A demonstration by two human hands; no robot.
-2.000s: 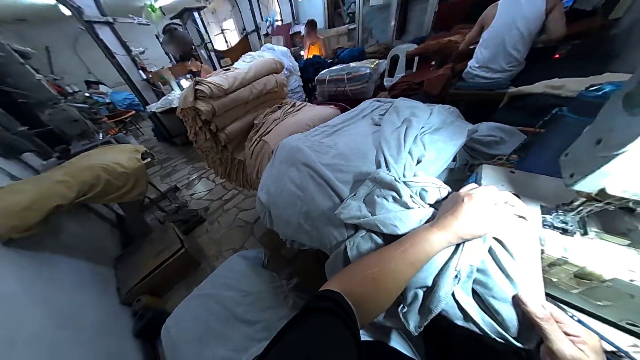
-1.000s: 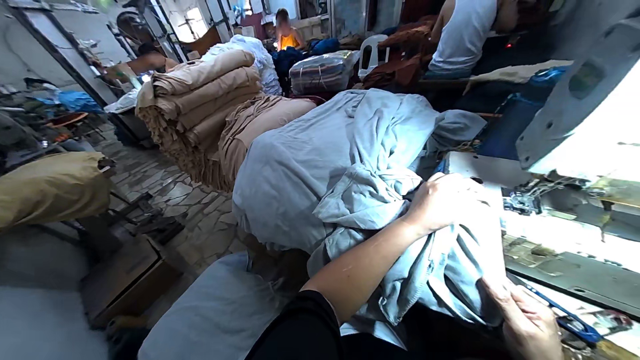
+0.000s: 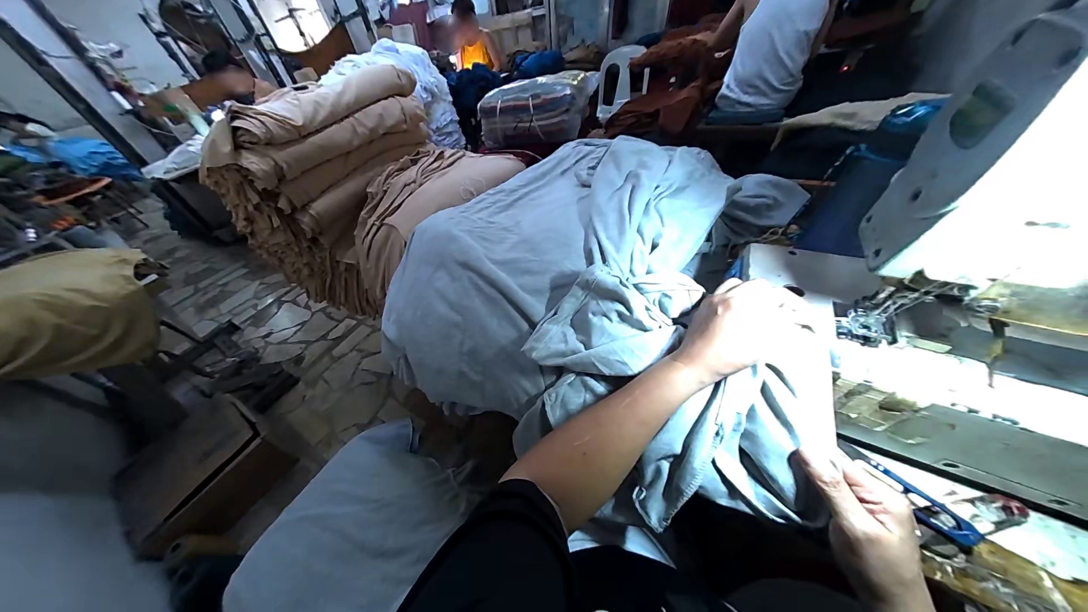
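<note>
Light grey-blue fabric (image 3: 501,280) lies in a large heap before me and drapes toward the sewing machine (image 3: 943,323) at the right. My left hand (image 3: 739,327) rests on the fabric at the machine's near edge, its fingertips washed out by bright light. Lower right, my right hand (image 3: 867,510) pinches the fabric's edge between thumb and fingers. Blue-handled scissors or snips (image 3: 935,510) lie on the machine bed just right of that hand. Part of the cloth hangs in loose folds between both hands.
Folded tan fabric (image 3: 331,144) is stacked high behind the heap. A cardboard box (image 3: 195,476) sits on the stone-patterned floor (image 3: 280,327) at the left. More grey fabric (image 3: 357,527) lies low near my elbow. A person in a white tank top (image 3: 769,59) and other people are farther back.
The view has swung somewhat to the right since the earliest frame. Both hands stay on the grey-blue fabric in much the same places.
</note>
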